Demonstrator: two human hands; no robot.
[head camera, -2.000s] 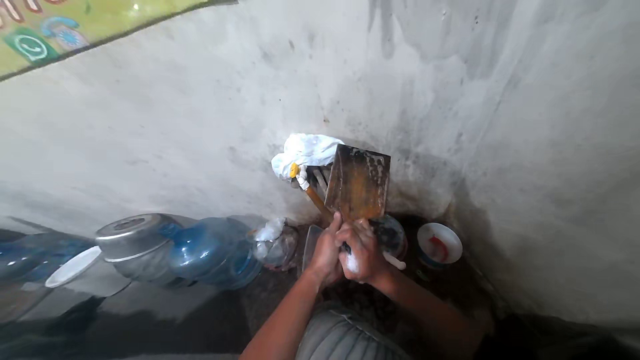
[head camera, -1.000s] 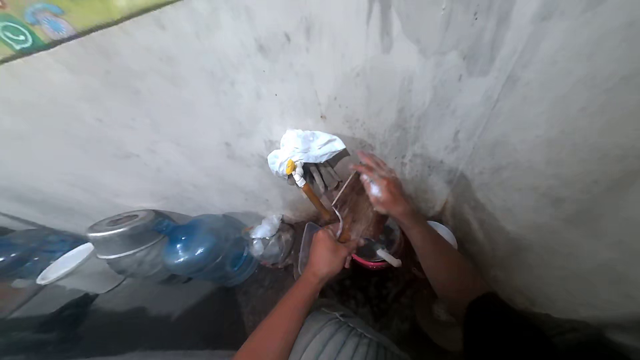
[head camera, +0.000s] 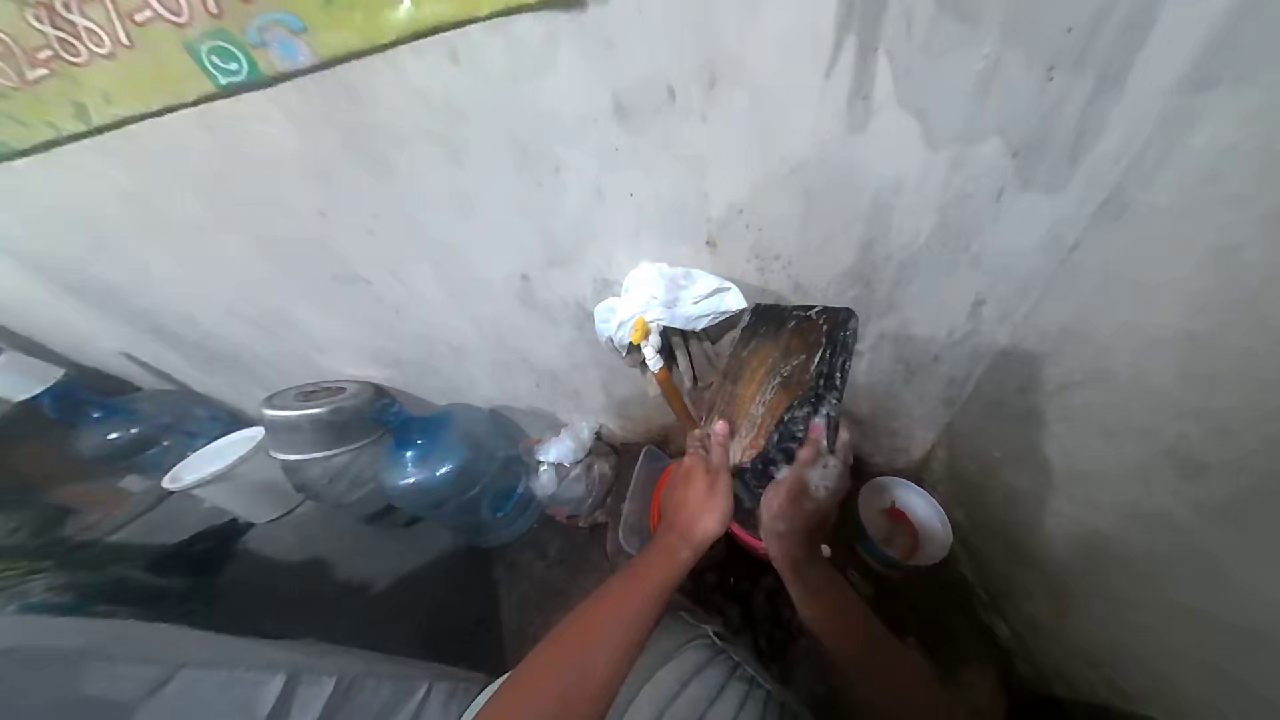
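A dark, wet rectangular board or plate (head camera: 775, 375) with brown patches is tilted up in front of me, its material unclear. My left hand (head camera: 700, 490) grips its lower left edge, thumb on top. At its lower right my right hand (head camera: 808, 495) is closed on the edge, with whitish foam on the skin. Beneath the hands, parts of a pink-rimmed basin (head camera: 748, 540) show. A tap with a yellow handle (head camera: 641, 331) on a brown pipe stands just left of the board, beside a white cloth or bag (head camera: 680, 297).
On the right sits a white bowl (head camera: 925, 520) with something red inside. To the left are a clear plastic container (head camera: 640, 510), a stuffed plastic bag (head camera: 575, 480), a blue water jug (head camera: 455, 470), a metal pot (head camera: 325, 420) and a white bucket (head camera: 235, 475). A grey wall (head camera: 500, 250) rises behind.
My right hand, raised off to the right a second ago, is back on the board's lower right edge. The board is now tilted up, showing a broad face.
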